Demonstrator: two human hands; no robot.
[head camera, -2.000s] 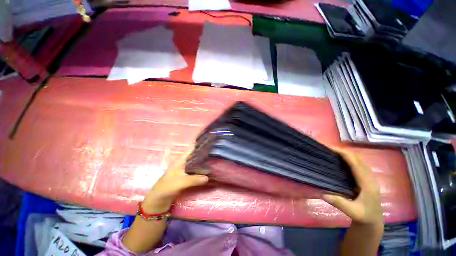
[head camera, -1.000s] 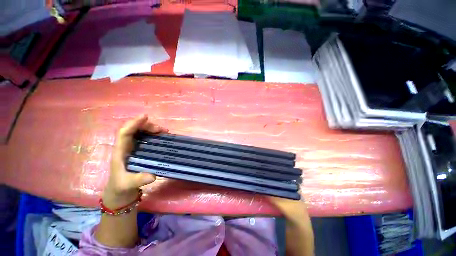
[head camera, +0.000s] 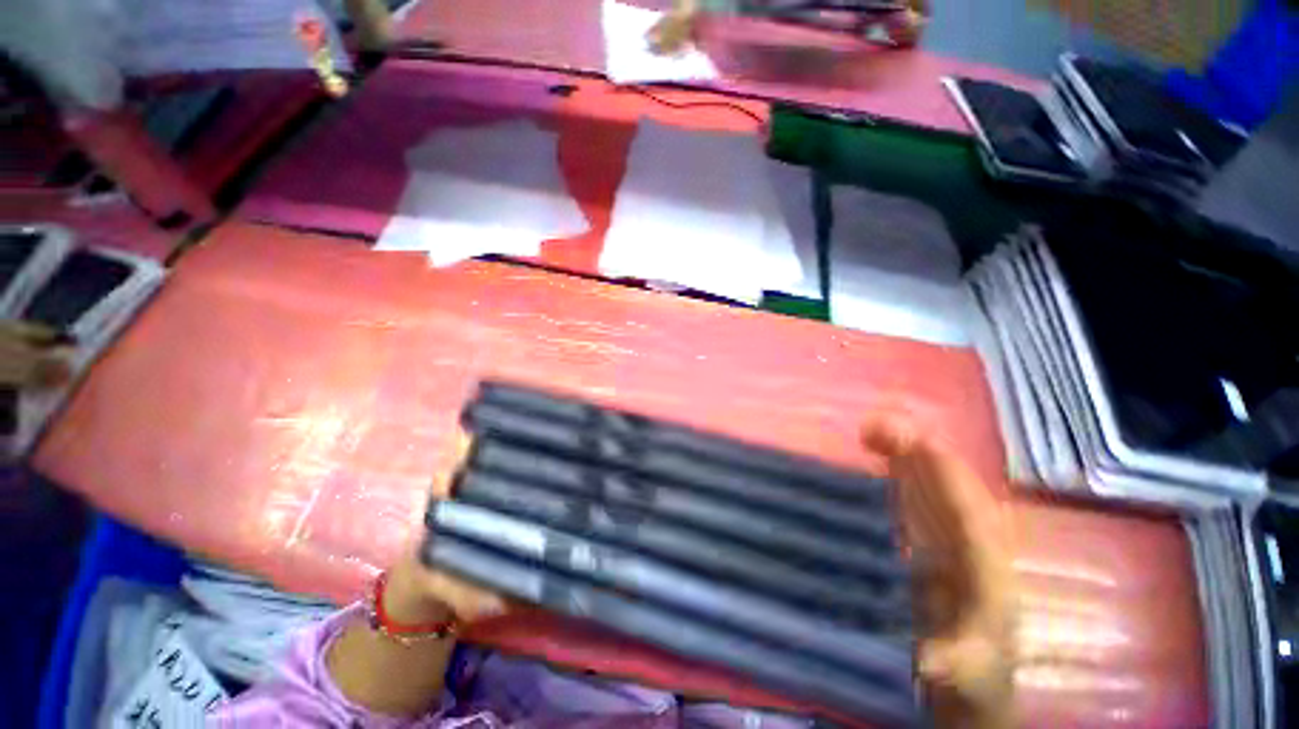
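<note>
A stack of several bare dark tablets is held edge-on above the red-pink bench in front of me, slightly blurred. My left hand grips the stack's left end, partly hidden behind it, with a red bracelet at the wrist. My right hand is at the stack's right end, blurred, its fingers and palm beside the tablets' short edge. Whether it presses on them is hard to tell. The lower right corner of the stack reaches near the picture's bottom edge.
Tablets layered with white sleeves stand at the right, with more behind. Loose white sheets lie along the far side. A blue crate with white-grey sleeves and a handwritten sign is at lower left. Other people's hands show at left and far back.
The stack has moved right and nearer the bottom edge. My right hand has come from beneath the stack to its right end. The view has shifted, showing a person's hand and tablets at left.
</note>
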